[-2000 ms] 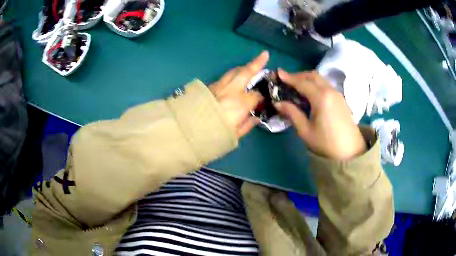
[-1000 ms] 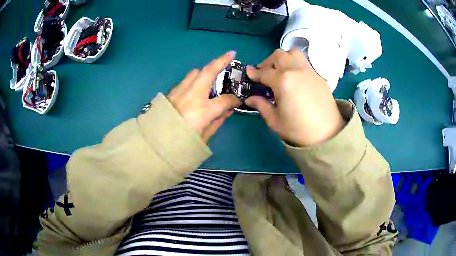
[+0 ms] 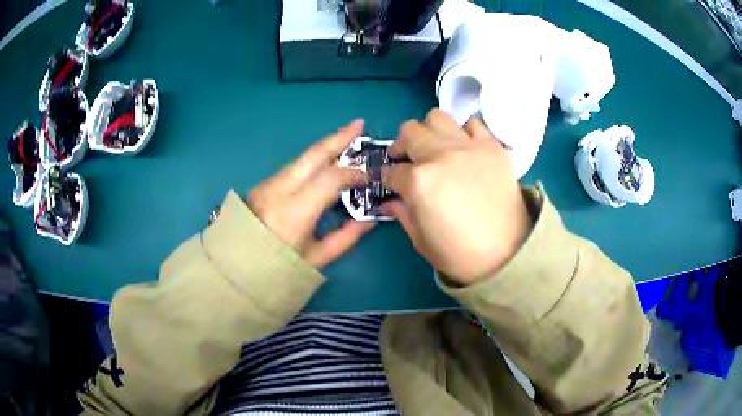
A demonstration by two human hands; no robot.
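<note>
A white housing point(image 3: 355, 210) with a dark circuit board point(image 3: 376, 166) in its opening sits between my hands, open side up, at the middle of the view. My left hand point(image 3: 305, 195) grips the housing from the left, with fingers at its upper and lower edges. My right hand point(image 3: 456, 191) has its fingertips on the right side of the board and housing, partly covering them. Whether the board lies fully flat in the housing cannot be told.
Several open housings point(image 3: 124, 118) with red wires stand at the left. The screw feeder point(image 3: 358, 61) is at the top, with a dark cylinder above it. Larger white body parts point(image 3: 521, 89) lie right of it. Units with boards point(image 3: 614, 166) sit at the right.
The view has shifted, so the bench items sit elsewhere in the picture. The board, tilted in my right hand before, now lies squarer over the housing, and my right fingers are more bunched over it.
</note>
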